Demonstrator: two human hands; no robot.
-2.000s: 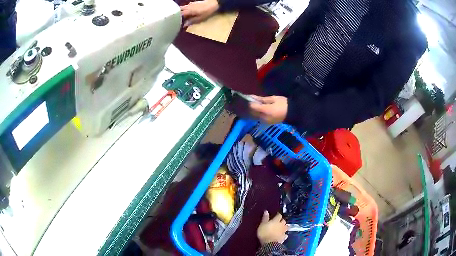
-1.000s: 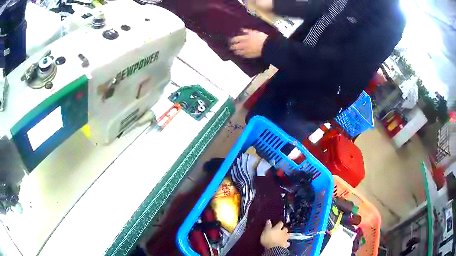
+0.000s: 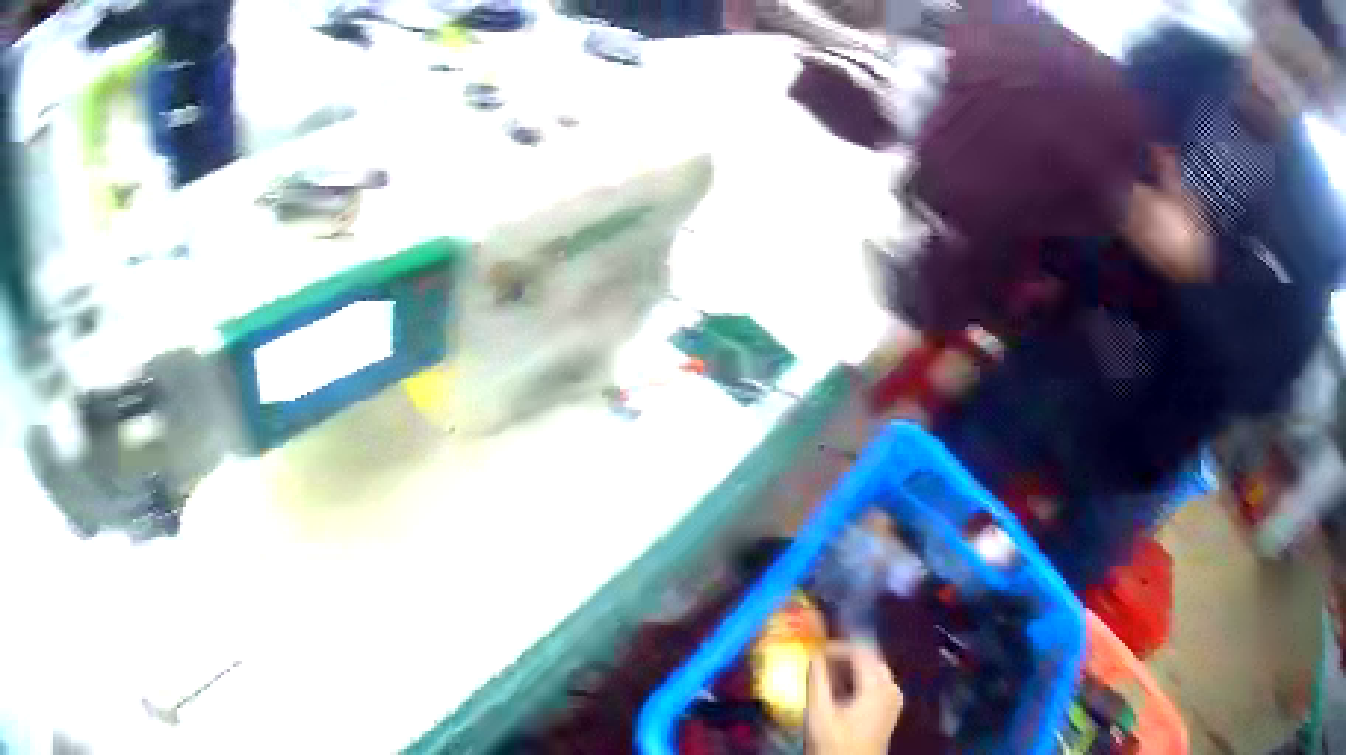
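The frame is blurred. My right hand (image 3: 856, 705) is at the bottom, over the blue plastic basket (image 3: 841, 519), beside a yellow item (image 3: 782, 664). Its thumb and fingers show a gap, but whether it holds anything is unclear. Dark maroon cloth (image 3: 918, 664) and other dark pieces lie in the basket. My left hand is not in view.
A cream sewing machine (image 3: 568, 280) with a lit screen (image 3: 325, 351) stands on the white table (image 3: 487, 590). A green plate (image 3: 734, 354) lies near its edge. Another person's hand (image 3: 1169, 224) is at raised maroon cloth (image 3: 1026, 140). An orange basket (image 3: 1144, 686) adjoins the blue one.
The view has shifted, so machine and basket appear farther right and lower. The other person's maroon cloth has come off the table and is raised beside them. My right hand is now nearer the yellow item.
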